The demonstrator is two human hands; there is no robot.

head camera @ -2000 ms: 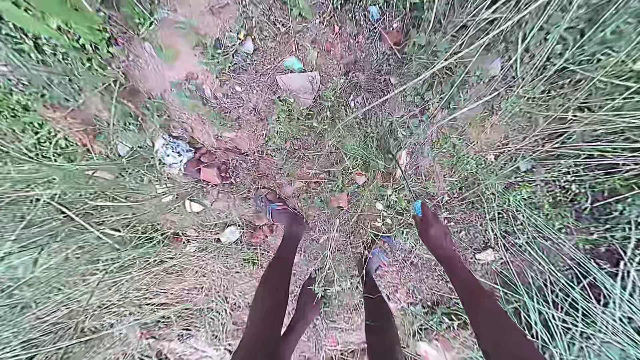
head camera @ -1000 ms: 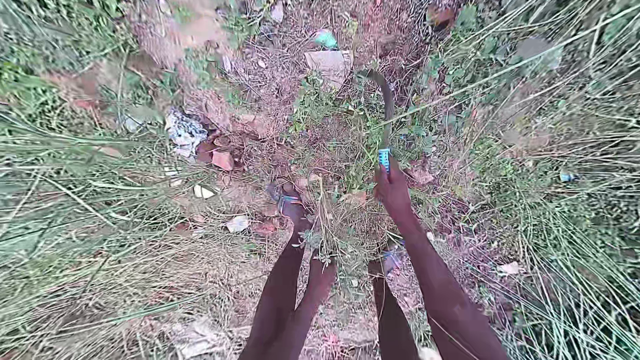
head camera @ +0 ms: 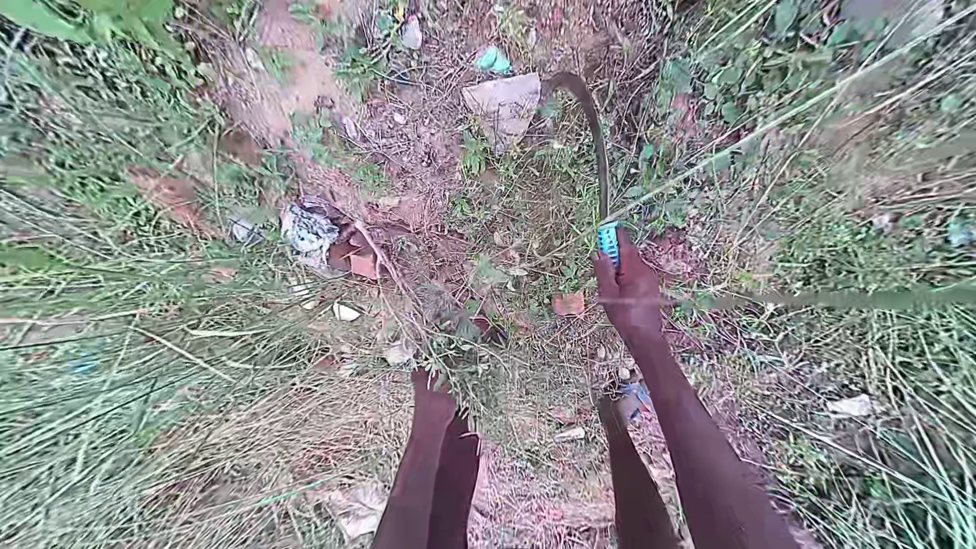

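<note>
My right hand (head camera: 629,286) is closed around the blue handle (head camera: 608,242) of a sickle, right of centre. The sickle's dark curved blade (head camera: 598,141) points away from me, and its tip bends left beside a flat pale slab (head camera: 505,105). My left hand (head camera: 433,385) is at lower centre-left, by a bunch of cut weeds (head camera: 457,347) with leaves and thin stems. The leaves partly hide its fingers, which seem to grip the stems. My feet are mostly hidden behind the arms and plants.
Tall grass stands on the left (head camera: 114,427) and right. A crumpled pale cloth or plastic piece (head camera: 309,232) lies beside a broken brick (head camera: 364,265). Another brick piece (head camera: 568,304) is near the centre, and a green plastic scrap (head camera: 494,60) is beyond the slab.
The left hand now has a bunch of weeds at it, moved to the left of where it was near the legs. The right hand with the sickle has moved inward since two seconds ago.
</note>
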